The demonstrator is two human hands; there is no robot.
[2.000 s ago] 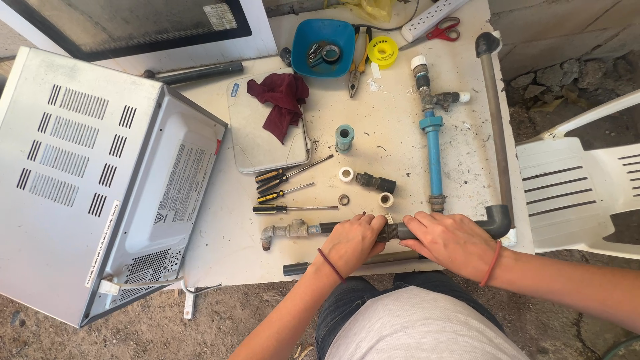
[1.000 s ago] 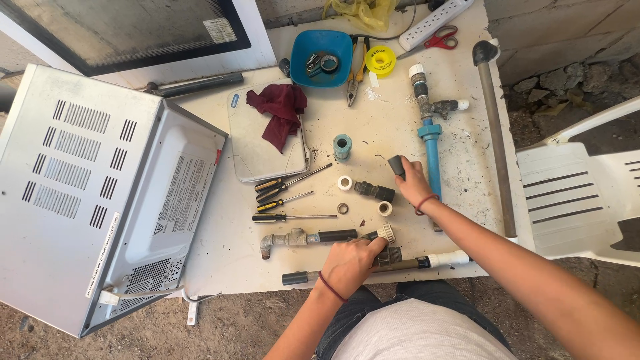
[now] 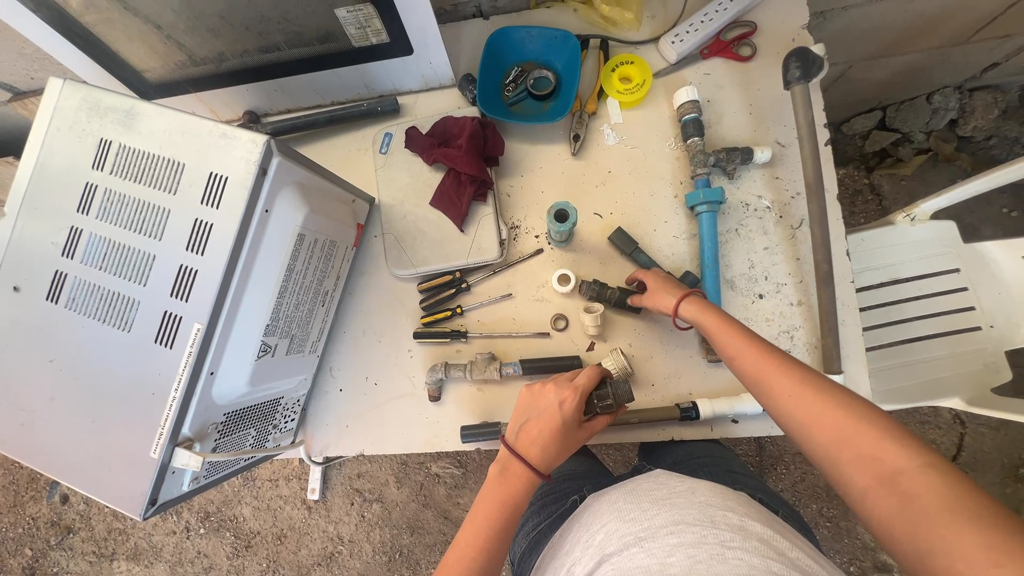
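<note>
My left hand (image 3: pixel 556 412) grips a dark threaded pipe fitting (image 3: pixel 610 397) near the table's front edge, with a cream threaded fitting (image 3: pixel 617 364) just above it. My right hand (image 3: pixel 662 294) is at the dark threaded coupling (image 3: pixel 606 294), fingers on its right end; whether they grip it is unclear. A short dark pipe piece (image 3: pixel 634 247) lies just above that hand. Nearby are a white ring fitting (image 3: pixel 563 281), a cream fitting (image 3: pixel 592 318) and a metal ring (image 3: pixel 558 322). A galvanized elbow-and-tee assembly (image 3: pixel 484 366) lies left of my left hand.
Several screwdrivers (image 3: pixel 440 335) and a green-blue fitting (image 3: pixel 562 222) lie mid-table. A blue pipe assembly (image 3: pixel 709 240) and a long elbowed pipe (image 3: pixel 818 232) are right. Behind are a blue bowl (image 3: pixel 530 40), pliers (image 3: pixel 588 100) and thread tape (image 3: pixel 626 80). A microwave casing (image 3: pixel 120 264) stands left.
Two seconds ago both hands were together on the pipe at the front. My right hand moved away up the table with a dark piece, then came to the coupling. The long elbowed pipe now lies separately.
</note>
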